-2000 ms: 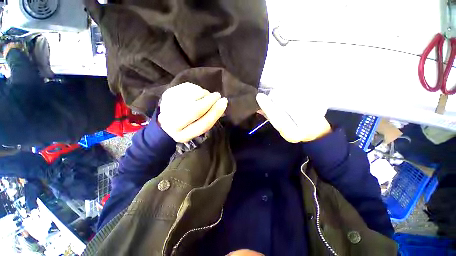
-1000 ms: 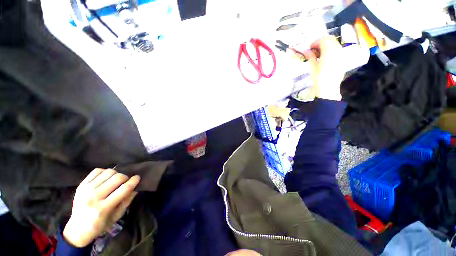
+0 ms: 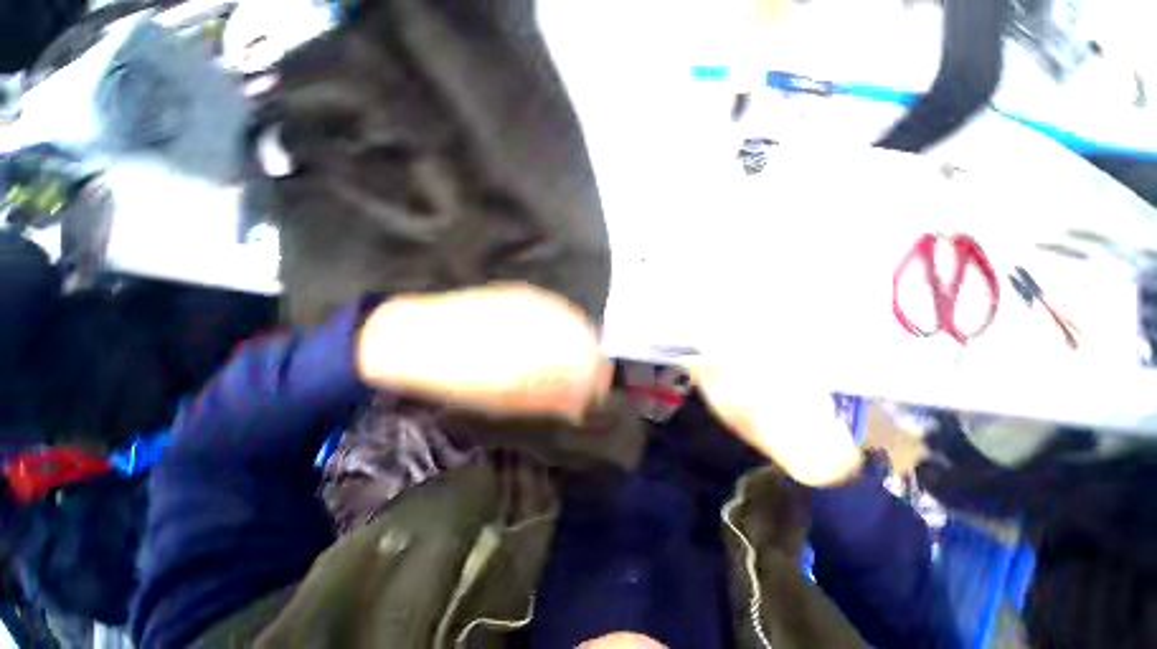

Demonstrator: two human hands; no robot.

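Note:
The dark brown garment piece (image 3: 444, 165) lies over the left part of the white table and hangs over its edge to my lap. My left hand (image 3: 495, 355) is on the cloth near the table edge, its fingers closed on it. My right hand (image 3: 780, 425) is just right of it at the table edge, blurred and overexposed; whether it holds anything is not clear. The red-handled shears (image 3: 945, 289) lie on the table at the right. Small snips with dark and orange parts (image 3: 1044, 307) lie beside them.
The white table (image 3: 749, 292) carries the sewing machine with blue stripes (image 3: 837, 89) at the far side and a black strap (image 3: 958, 83) over it. A blue basket (image 3: 983, 577) stands low at the right. A grey machine housing (image 3: 165, 108) is at the upper left, blurred.
The view has swung back left. My right hand has come from the tools at the table's right back beside my left hand. My left hand stays on the cloth.

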